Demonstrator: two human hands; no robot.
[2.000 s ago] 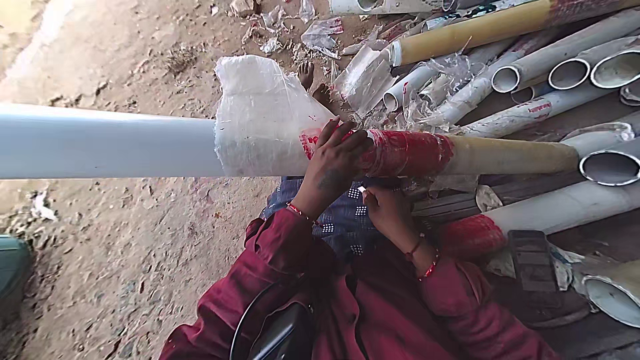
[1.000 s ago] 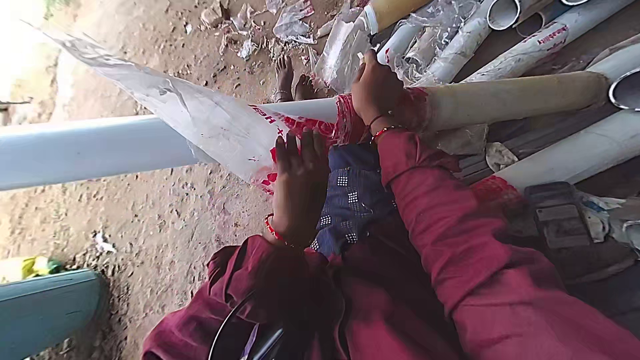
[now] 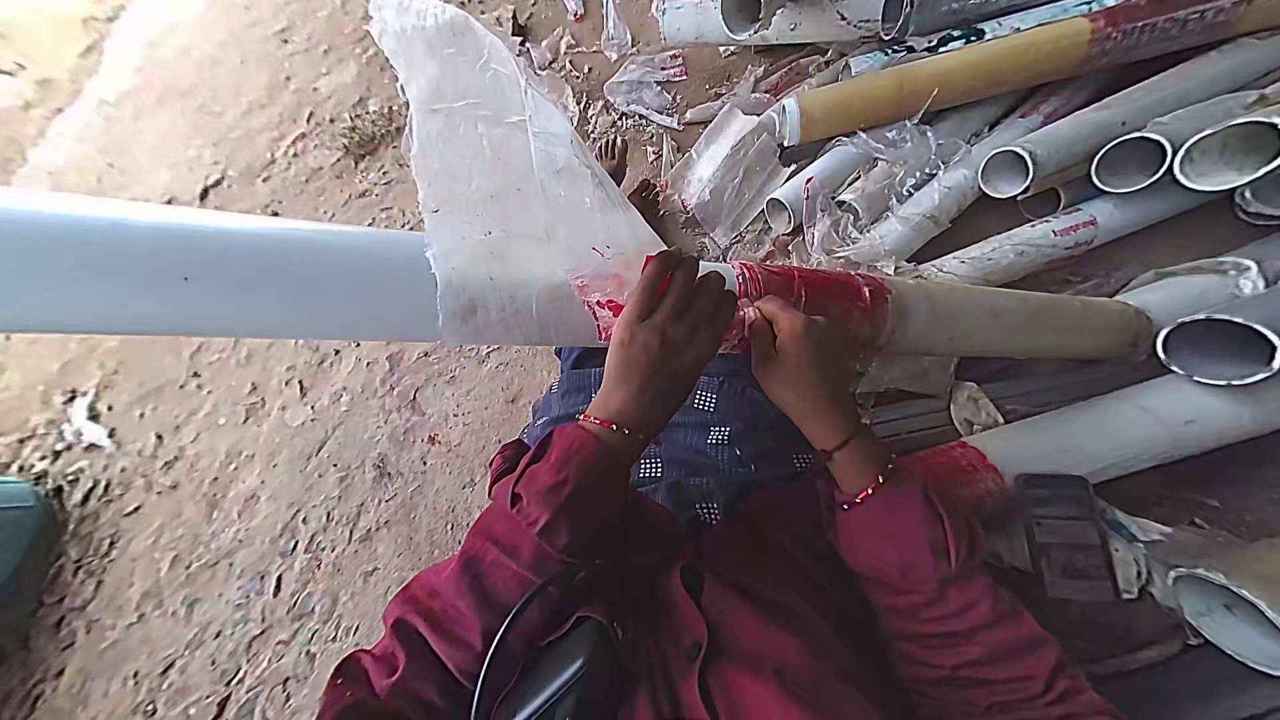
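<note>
A long white plastic pipe (image 3: 210,270) lies across my lap, with a beige part (image 3: 1010,320) at its right. Clear plastic film (image 3: 510,180) stands up and drapes over the pipe, its lower right corner printed red. My left hand (image 3: 670,335) grips that corner, with a bit of red showing between its fingers. Just right of it, my right hand (image 3: 805,365) pinches the edge of the red-printed film wrap (image 3: 820,295) that is still around the pipe. My fingertips hide where the two pieces of film meet.
Many used pipes (image 3: 1080,235) are piled at the right, with torn plastic film (image 3: 735,170) among them. A dark block-shaped object (image 3: 1070,535) rests at lower right. Bare feet (image 3: 655,205) show beyond the pipe on the dirt ground (image 3: 260,500). A green object (image 3: 25,560) is at the left edge.
My right hand has come down from above the pipe to the red wrap, beside my left hand. The loose film, stretched toward the upper left one second ago, now stands more upright.
</note>
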